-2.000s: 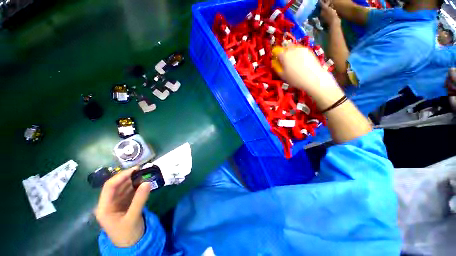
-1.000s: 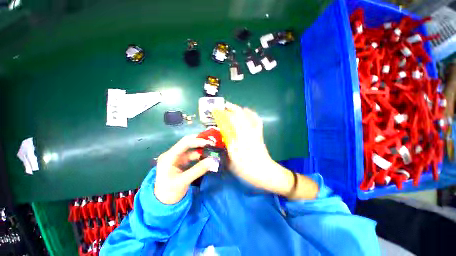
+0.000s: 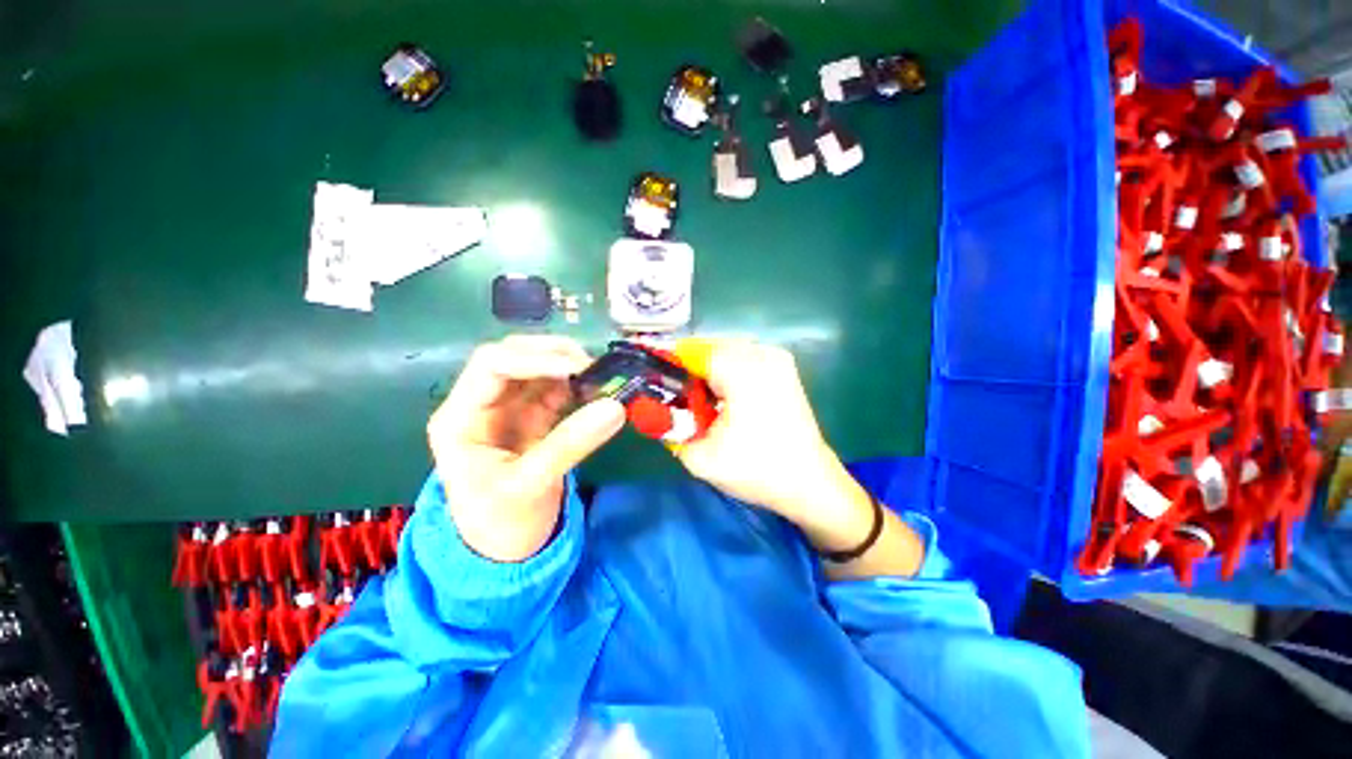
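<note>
My left hand [image 3: 512, 430] holds a black watch unit [image 3: 605, 380] with a small green lit spot, above the near edge of the bench. My right hand [image 3: 756, 423], with yellow on its fingers, grips a red spring clamp [image 3: 675, 411] at the right side of the unit. The clamp touches the unit. How its jaws sit on the unit is partly hidden by the fingers. A whitish solvent dispenser [image 3: 651, 283] stands just beyond the hands.
A blue bin [image 3: 1023, 297] full of red clamps stands at right. A green crate [image 3: 111, 623] holds clamped units at lower left. Open housings [image 3: 651, 205], a display module [image 3: 521, 298] and L-shaped pieces [image 3: 734, 171] lie beyond the hands. White paper pieces [image 3: 344, 246] lie at left.
My right hand has come from the blue bin to the unit with a red clamp. The unit and clamp are now turned differently between the hands. The view has swung rightward.
</note>
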